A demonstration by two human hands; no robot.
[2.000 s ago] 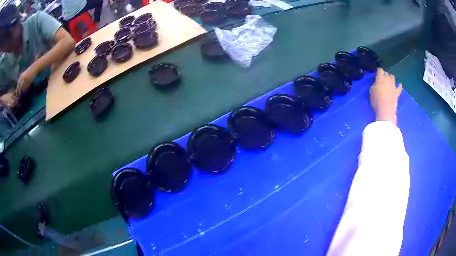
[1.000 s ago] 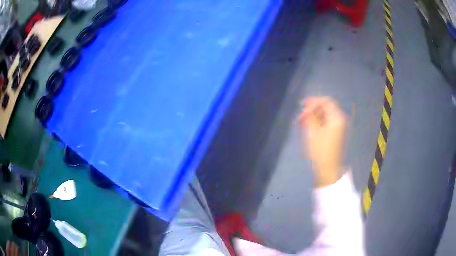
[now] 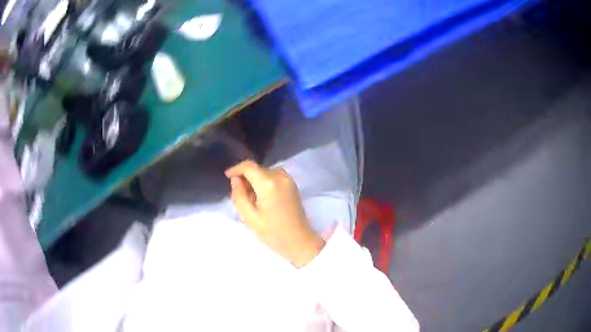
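My right hand (image 3: 272, 204) is over my lap, below the bench edge. Its fingers are loosely curled, with a gap between thumb and forefinger, and nothing shows in it. My left sleeve is at the left edge; my left hand is not visible. The white glue bottle (image 3: 202, 27) lies on the green mat (image 3: 217, 68). The clear dispensing bottle (image 3: 167, 78) lies left of and below it. Black housings (image 3: 115, 137), blurred, stand on the mat at the left, touching or overlapping.
The blue board (image 3: 363, 39) juts past the bench edge at the top. Blurred shiny clear plastic (image 3: 42, 152) lies at the far left. A red stool part (image 3: 377, 227) is beside my lap. Grey floor and a yellow-black floor stripe (image 3: 541, 295) are at the right.
The view has swung left and down towards the bench and my lap. My right hand has come from over the floor to my lap. The black pieces on the board have left view.
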